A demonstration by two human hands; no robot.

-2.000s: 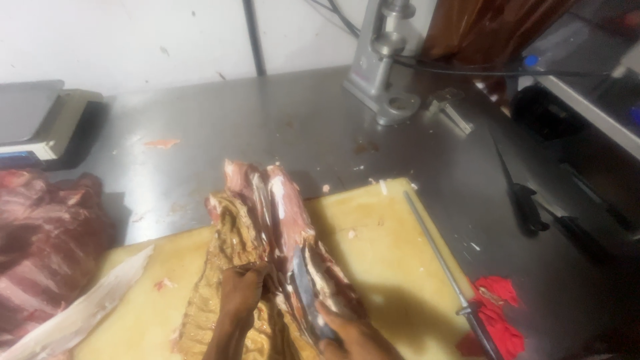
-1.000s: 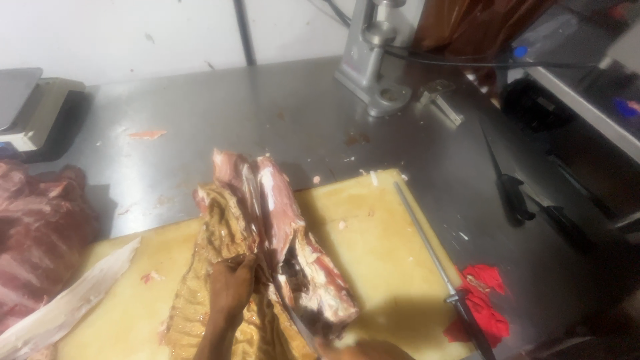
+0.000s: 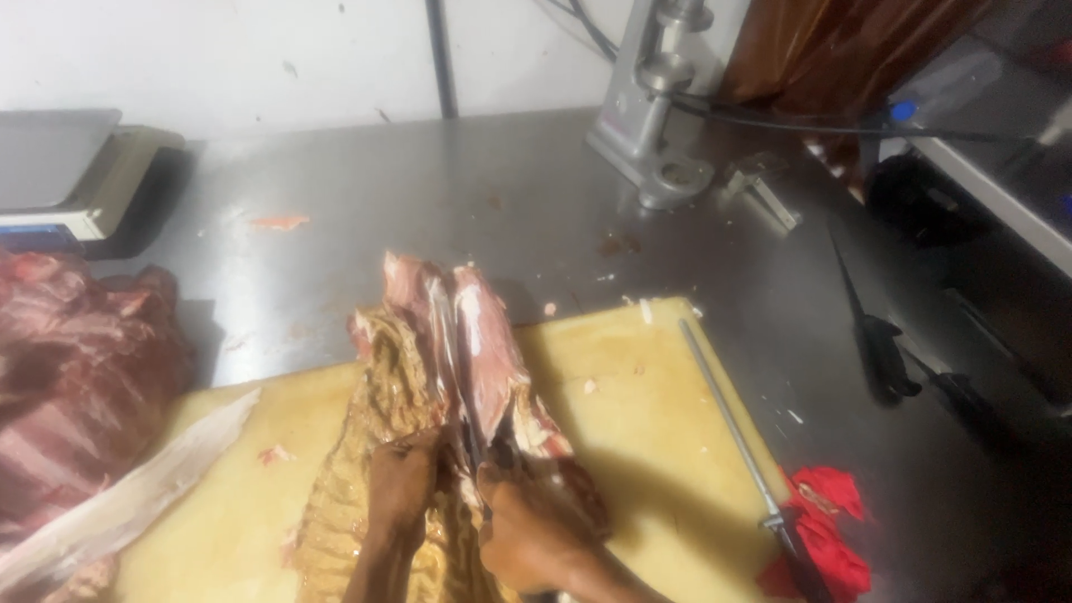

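A long piece of meat point(image 3: 490, 347) with a yellowish wrinkled layer point(image 3: 335, 494) lies across the yellow cutting board point(image 3: 636, 368). My left hand point(image 3: 402, 486) grips the inner edge of that wrinkled layer with curled fingers. Close beside it on the right, my right hand point(image 3: 528, 528) is closed around the dark handle of a knife point(image 3: 471, 423), whose narrow blade points away from me into the groove of the meat. Part of the knife is hidden by the hand and the meat.
A large piece of meat point(image 3: 84, 377) and a pale strip point(image 3: 142, 498) lie left, below a scale point(image 3: 67, 176). A sharpening steel point(image 3: 729, 410) rests along the board's right side by a red cloth point(image 3: 829, 536). Knives point(image 3: 879, 356) and a metal machine stand point(image 3: 653, 142) are on the steel table.
My right hand has moved up along the meat from the bottom edge, with the knife now in the groove. My left hand stays on the wrinkled layer.
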